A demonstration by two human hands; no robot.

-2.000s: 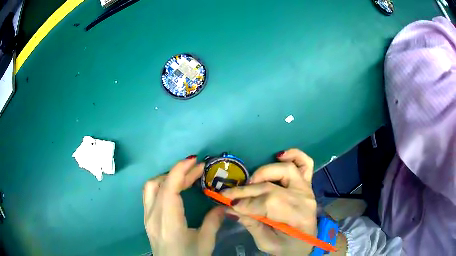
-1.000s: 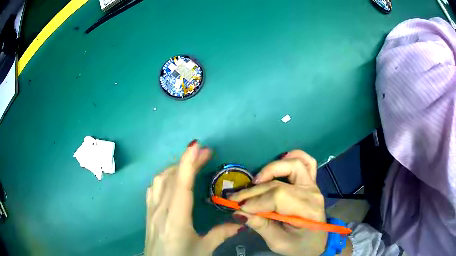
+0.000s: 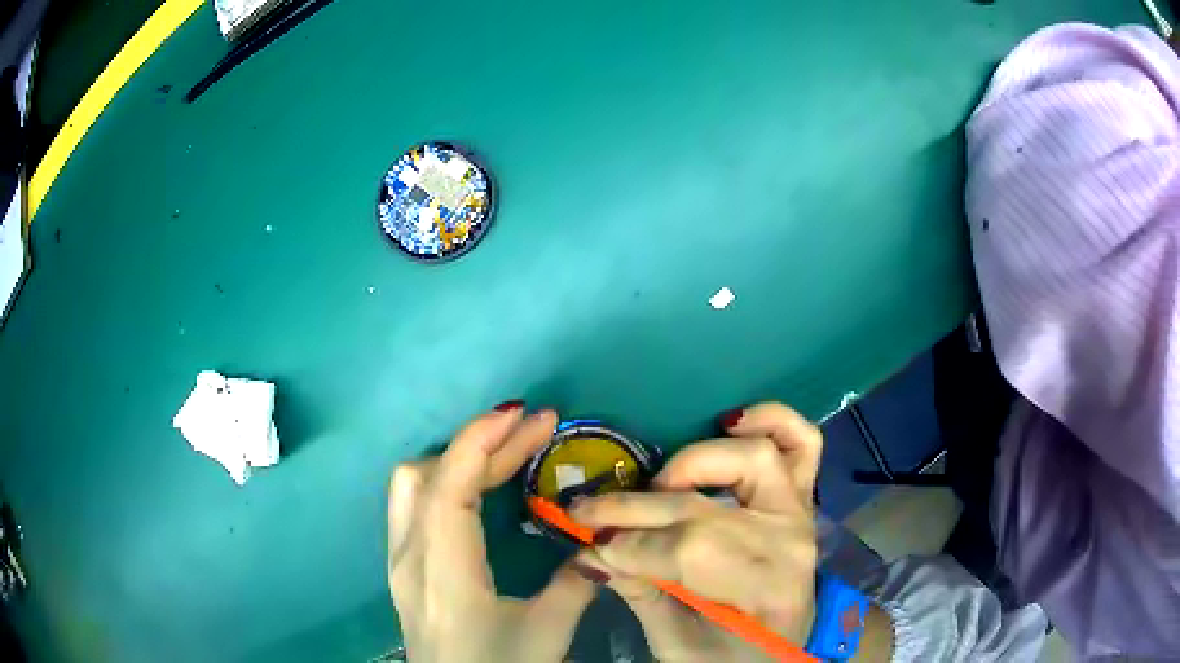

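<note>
The round watch case (image 3: 589, 453), dark-rimmed and amber inside, lies near the mat's front edge. My left hand (image 3: 479, 544) is at its left side, index fingertip at the upper left rim and thumb below the case. My right hand (image 3: 725, 531) is shut on the orange pick (image 3: 725, 615), its tip at the lower left inner rim. The fingers hide the case's lower right. A round circuit board module (image 3: 437, 202) lies farther up the mat, component side up.
A crumpled white wipe (image 3: 230, 425) lies at left. A small white scrap (image 3: 722, 298) is right of centre. Thin black tweezers (image 3: 252, 49) lie at the upper left near yellow tape (image 3: 104, 97). A person's pink sleeve (image 3: 1081, 220) is at right.
My left index finger, lifted away from the case a second ago, is back at its rim. The pick's tip has shifted slightly up and left. The view has shifted slightly.
</note>
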